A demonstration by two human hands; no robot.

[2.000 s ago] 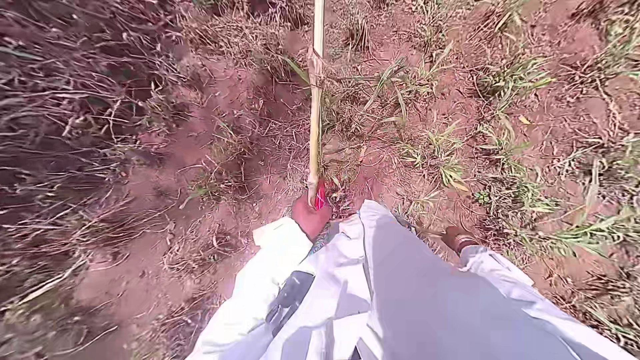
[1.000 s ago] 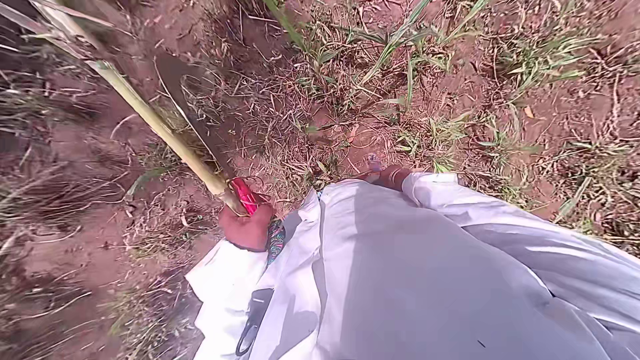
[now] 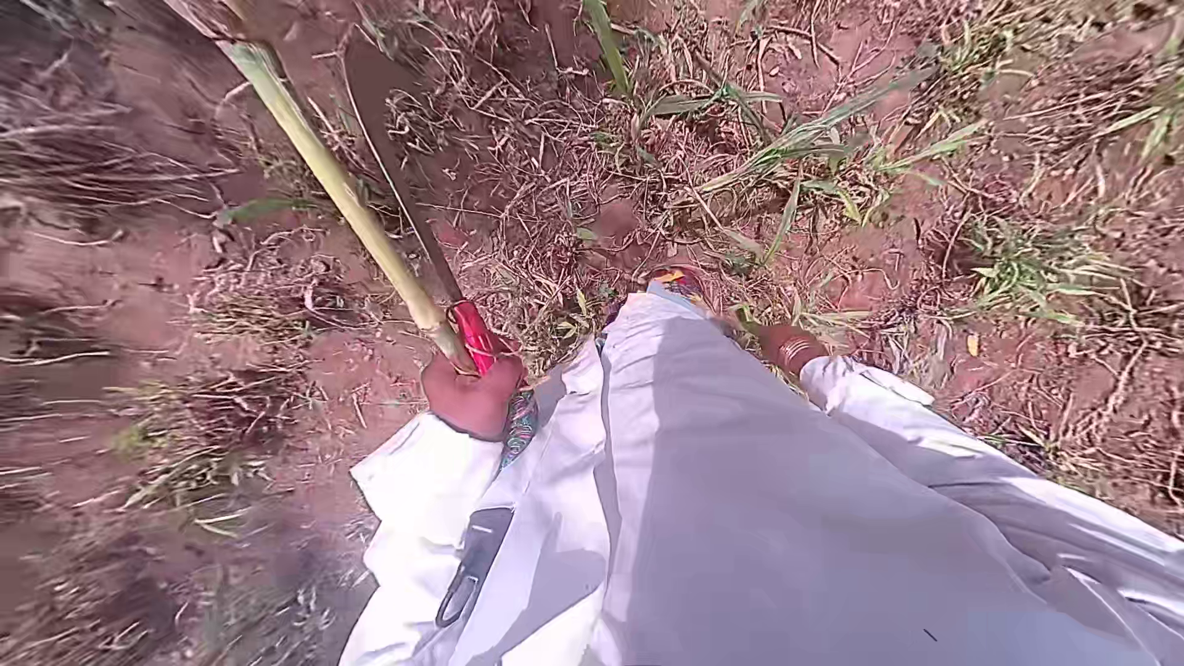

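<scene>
At the left of centre, my left hand (image 3: 474, 393) is closed round the red handle (image 3: 474, 335) of a machete and the lower end of a pale green-yellow cane stalk (image 3: 347, 199). The machete's dark blade (image 3: 398, 157) points up and left, just right of the stalk, which runs out past the top left. My right hand (image 3: 786, 347) hangs beside the white garment (image 3: 740, 481), right of centre; its fingers are blurred and partly hidden, so whether it holds anything is unclear.
Reddish soil with dry stems and roots lies all around. Green grass tufts (image 3: 795, 148) grow ahead and more (image 3: 1027, 268) at the right. A patterned shoe (image 3: 680, 277) shows beyond the garment's front. A dark clip (image 3: 472, 564) hangs at the left side.
Two seconds ago the stalk stood upright in the view; it now slants up-left, and the machete blade shows beside it. My left hand has stayed closed round both since one second ago.
</scene>
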